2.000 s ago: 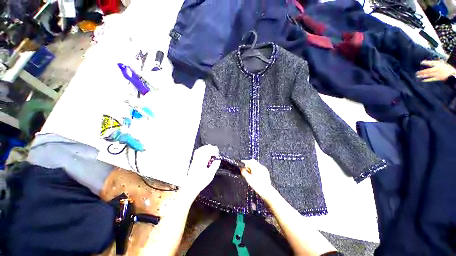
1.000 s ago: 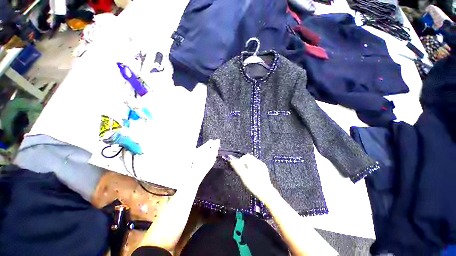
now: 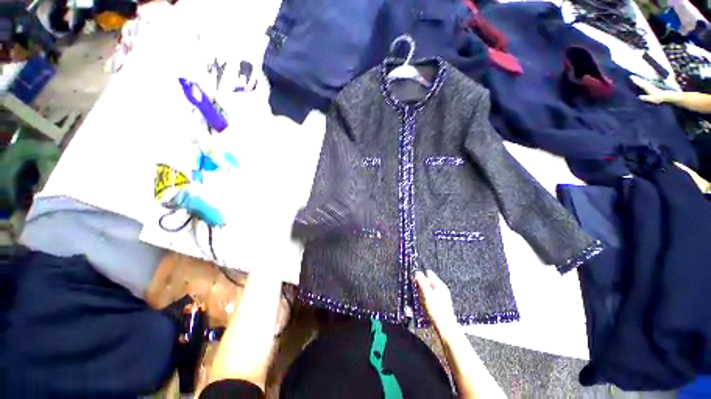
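Note:
A dark grey tweed jacket (image 3: 460,195) lies front up, with speckled purple-white trim at neckline, placket, pockets and hem. A pale-looking hanger (image 3: 405,72) is inside its neckline. The sleeve on my left (image 3: 327,214) is bent across the jacket's side and blurred. My left hand (image 3: 282,245) is beside that sleeve's end, washed out against the white table; its fingers and grip are unclear. My right hand (image 3: 433,294) rests at the lower placket with fingers bent; whether it pinches the cloth or holds something small is unclear.
Navy garments (image 3: 514,93) with maroon parts lie beyond and at right, where another person's hand (image 3: 659,93) reaches in. At left are a purple bottle (image 3: 203,104), a teal corded tool (image 3: 199,209) and a black tool (image 3: 189,331) on a wooden board (image 3: 206,290).
My hands were together over the jacket's lower left, working on a trimmed edge. They have moved apart, left hand outward, right hand down to the placket. The sleeve has swung outward.

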